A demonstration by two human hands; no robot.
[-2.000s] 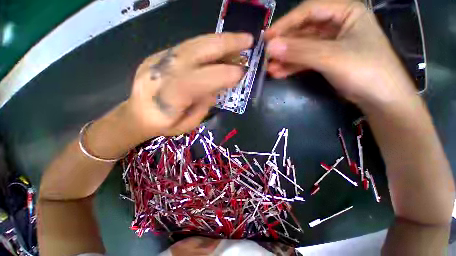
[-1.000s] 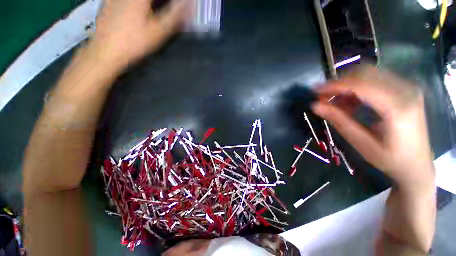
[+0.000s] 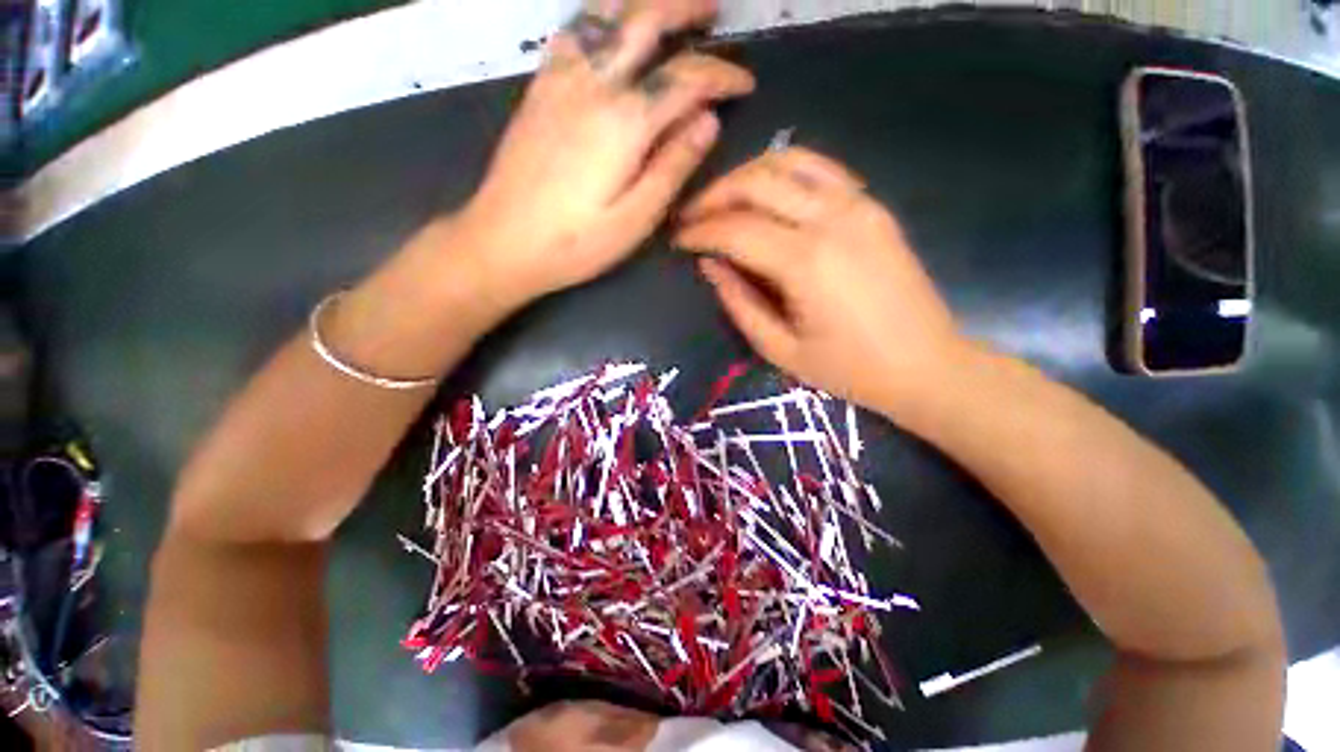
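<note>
A large loose pile of thin white, silver and red strips (image 3: 661,544) lies on the dark tabletop near me. My left hand (image 3: 588,162) is above the pile at the top centre, near the white rail, fingers apart and no object visible in it. My right hand (image 3: 808,265) is just right of it, over the table, fingers curled; a small pale bit shows above its knuckles, and I cannot tell whether the fingers hold anything. No phone assembly shows between the hands.
A smartphone (image 3: 1190,221) with black glass lies at the right. A single strip (image 3: 982,671) lies right of the pile. The worn white rail (image 3: 294,110) borders a green belt (image 3: 221,59) holding small whitish units at top left. Wires (image 3: 59,573) are at the left edge.
The phone assembly seen between my hands two seconds ago is out of sight. My right hand has come back from the right side to beside my left hand. The view has shifted, showing more belt.
</note>
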